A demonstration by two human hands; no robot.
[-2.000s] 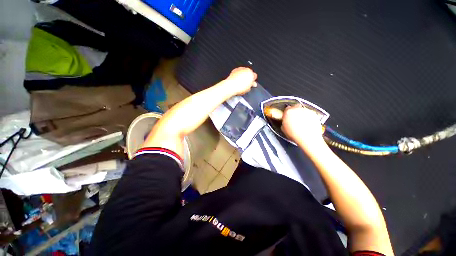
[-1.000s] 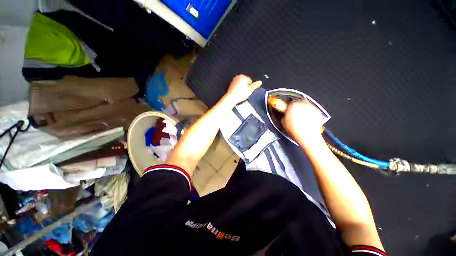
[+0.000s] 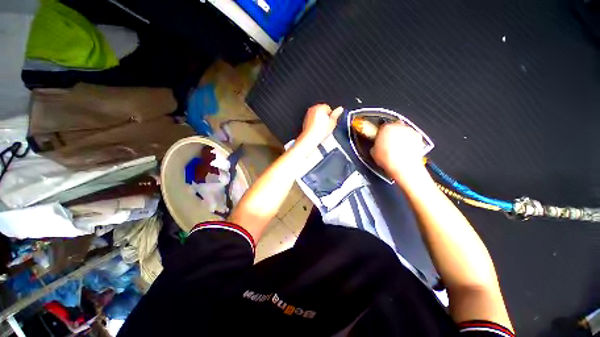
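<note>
My right hand (image 3: 398,149) is closed around the tan handle of the steam iron (image 3: 366,128). The iron's pointed plate with a pale rim lies on the upper part of the grey-blue garment panel (image 3: 385,209). My left hand (image 3: 319,121) holds the panel's upper end at the table edge, left of the iron's tip. A darker grey square pocket (image 3: 328,172) sits on the panel's white section (image 3: 338,216), which hangs over the near edge. The panel's lower end runs under my right arm beside my body.
The black ribbed pressing table (image 3: 460,72) spreads beyond the iron. A blue and yellowish hose (image 3: 470,195) runs right into a wrapped length. A cream bin of scraps (image 3: 172,176) stands left, near piled brown clothes (image 3: 99,122). A blue-fronted cabinet (image 3: 279,14) is at the top.
The view has shifted, showing more of the bin. The iron has moved slightly up along the panel, closer to my left hand. Both hands keep their holds.
</note>
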